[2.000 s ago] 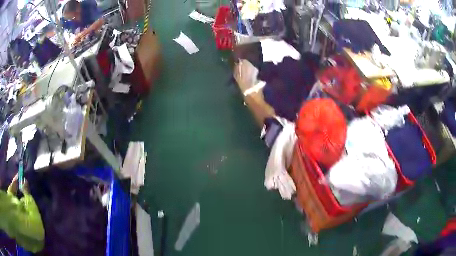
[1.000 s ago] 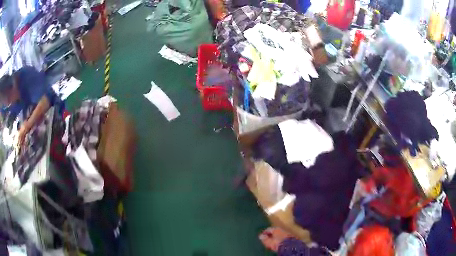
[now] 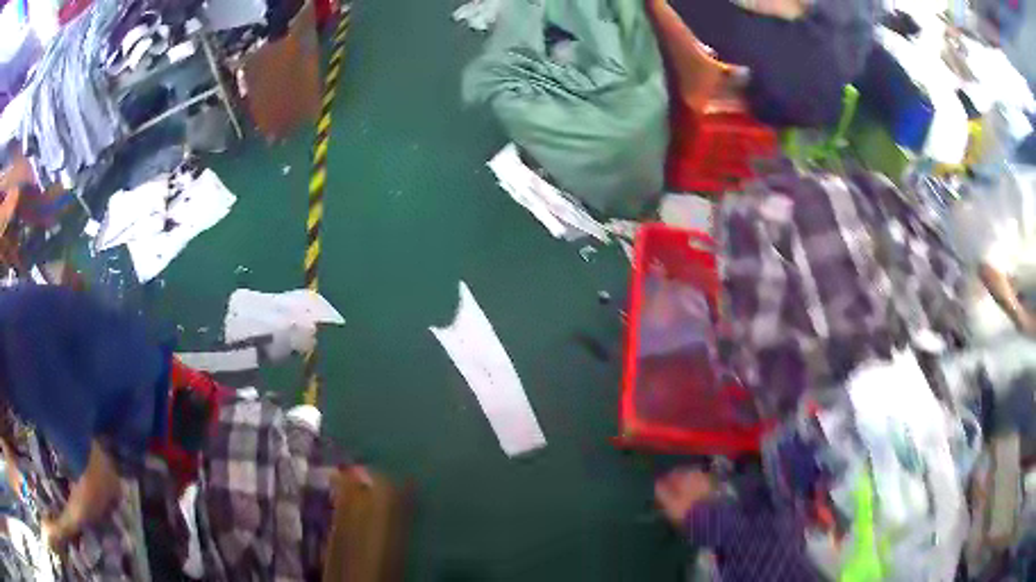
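Note:
My right hand (image 3: 684,496) is at the lower right, small and blurred, below a dark purple sleeve. It is just below the near edge of a red crate (image 3: 631,375); I cannot tell whether its fingers are closed, and no held thing shows. My left hand is not in view. The crate stands on the green floor with some dull, purplish material inside. Dark and white plaid cloth (image 3: 829,273) is heaped to its right, partly over it. A long white offcut (image 3: 491,375) lies on the floor left of the crate.
A large green bundle (image 3: 574,102) and white scraps (image 3: 543,196) lie ahead on the floor. A person in dark blue (image 3: 80,364) bends at the left beside plaid cloth (image 3: 256,477) and a brown box (image 3: 366,529). Striped tape (image 3: 320,171) runs along the left. People are partly visible upper right.
The view has moved forward along the aisle. The red crate, white offcut and green bundle are nearer; the orange-red bundles have left the picture. My right hand came in one second ago and stays low right.

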